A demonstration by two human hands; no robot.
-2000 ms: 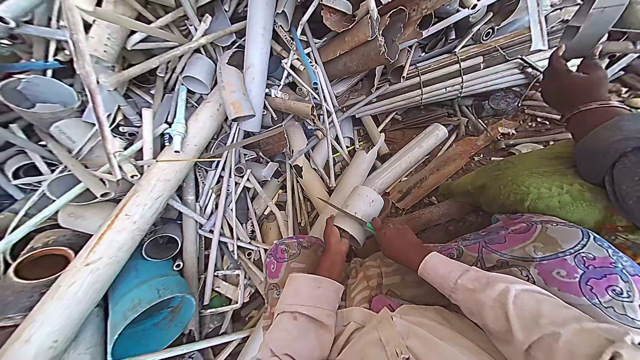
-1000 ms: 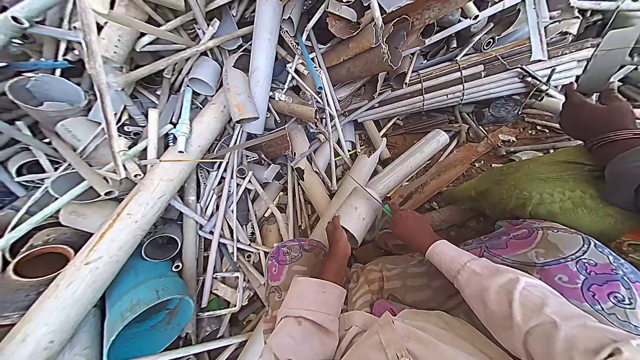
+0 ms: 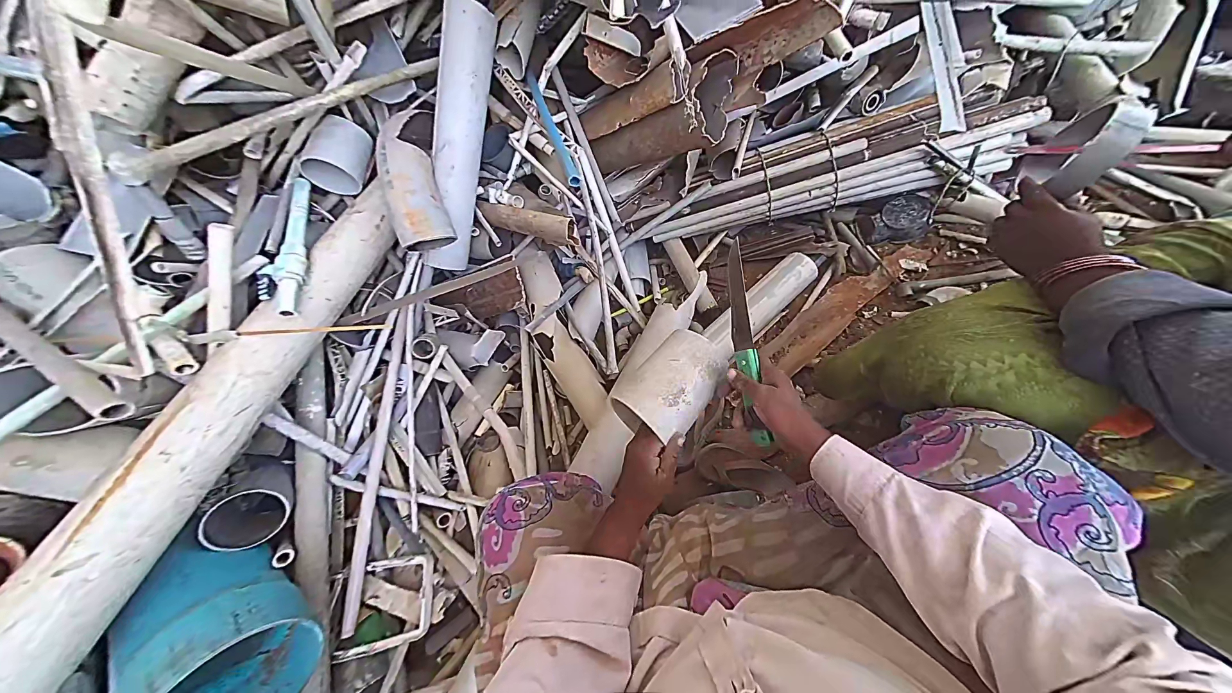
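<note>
My left hand [image 3: 651, 472] holds the near rim of a pale plastic pipe section [image 3: 674, 380], its fingers partly inside or beneath the end. My right hand [image 3: 782, 409] is closed around the green handle of a saw-like knife [image 3: 740, 298], whose long dark blade points up, away from me, just right of the section. Behind the section lies a longer pale pipe [image 3: 775, 289]; whether the two are joined cannot be told. A split, curved pipe piece [image 3: 664, 332] lies along the section's left side.
Scrap pipes surround me, among them a long thick pipe [image 3: 192, 423], a blue pipe fitting [image 3: 217, 616] and a tied bundle of thin pipes [image 3: 847, 173]. Rusty brown pipe [image 3: 664, 120] lies beyond. At right, a co-worker's hand [image 3: 1044, 236] holds a curved grey strip [image 3: 1107, 144].
The blade, across the pipe two seconds ago, now stands upright beside it. My left hand has moved onto the near end of the pipe section. The co-worker's hand has shifted slightly.
</note>
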